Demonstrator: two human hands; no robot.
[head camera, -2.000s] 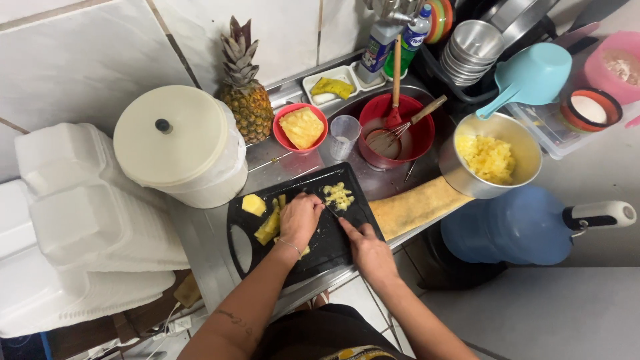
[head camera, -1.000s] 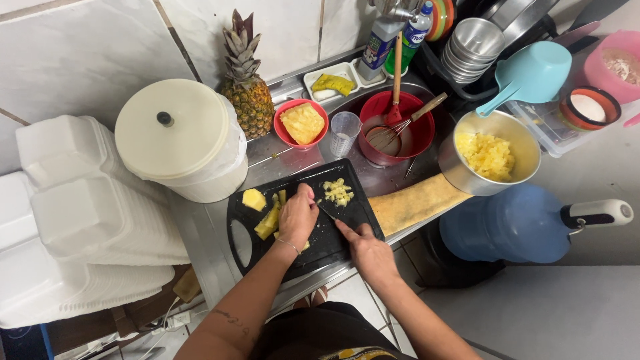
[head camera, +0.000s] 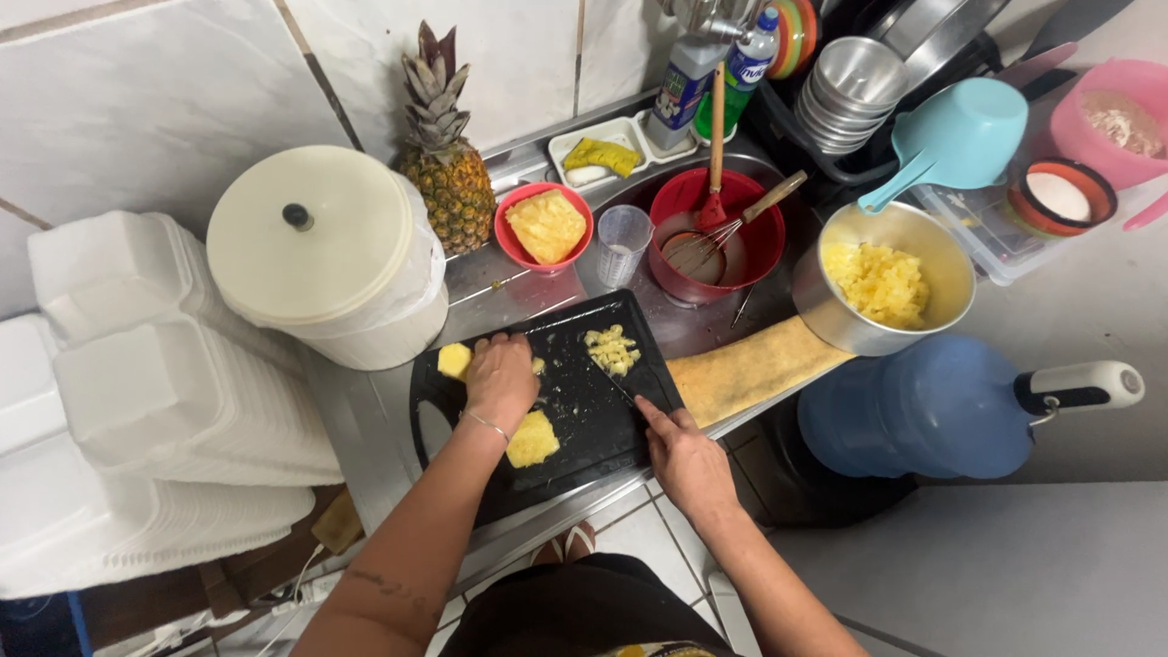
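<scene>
My right hand (head camera: 684, 447) is closed round a knife (head camera: 613, 383), whose blade points to the small pile of chopped pineapple (head camera: 613, 349) at the right of the black cutting board (head camera: 584, 429). Over the board's left half lies my left hand (head camera: 502, 374), back upward, by a rounded pineapple piece (head camera: 454, 362); its fingertips and what they may hold are hidden. A larger pineapple chunk (head camera: 532, 440) rests just below that hand, beside the wrist.
Behind the board stand a white lidded bin (head camera: 310, 237), a whole pineapple (head camera: 445, 182), a red bowl of pineapple (head camera: 546, 228), a plastic measuring cup (head camera: 623, 246) and a red bowl with a whisk (head camera: 666, 265). A metal pot (head camera: 949, 310) of chopped pineapple stands right; foam containers (head camera: 182, 392) fill the left.
My left hand has shifted left and up over the board, and the larger chunk now shows below it. My right hand with the knife has moved slightly to the right and down.
</scene>
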